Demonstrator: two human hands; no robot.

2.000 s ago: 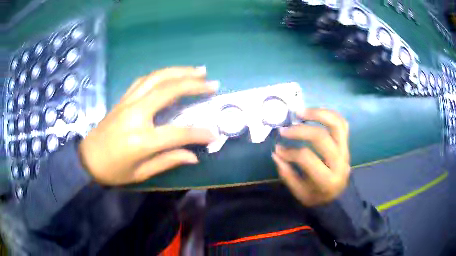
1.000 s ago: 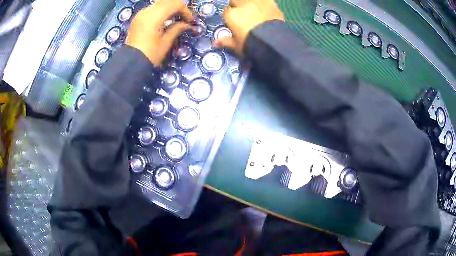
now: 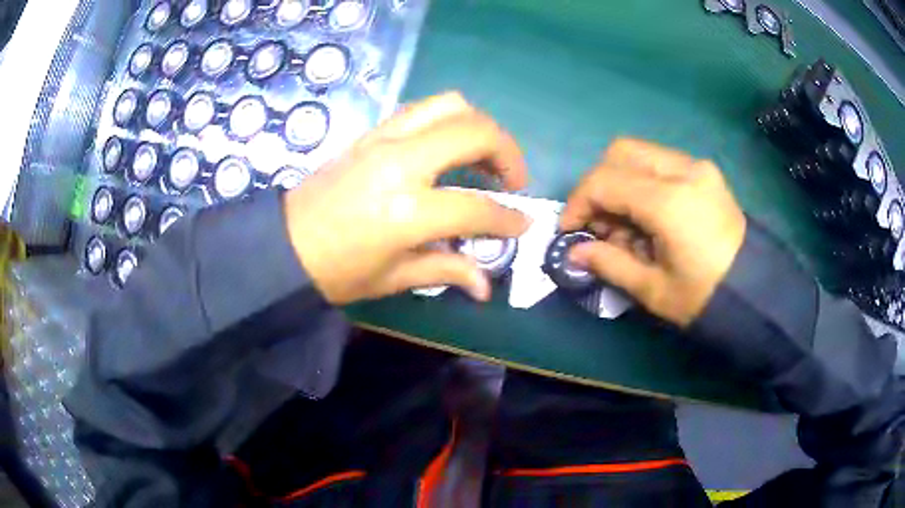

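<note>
A silver-white mounting plate (image 3: 536, 278) lies on the green mat in front of me, partly hidden by my hands. My left hand (image 3: 407, 203) is over its left part, with a round insert (image 3: 488, 254) between thumb and index finger, at the plate. My right hand (image 3: 660, 228) is at its right part, with thumb and fingers on a second dark-ringed round insert (image 3: 572, 260), which sits on or over the plate. Whether either insert is fully seated cannot be told. My hands hide the plate's ends.
A clear blister tray (image 3: 273, 89) with rows of round inserts is at the left. A stack of filled plates (image 3: 843, 129) stands at the right. A filled plate (image 3: 767, 18) shows at the top right. A green label (image 3: 79, 197) and white paper (image 3: 25, 60) are at the far left.
Both hands have moved from the blister tray to the mounting plate, with round inserts now at their fingertips. The view has turned, so the tray shows farther left.
</note>
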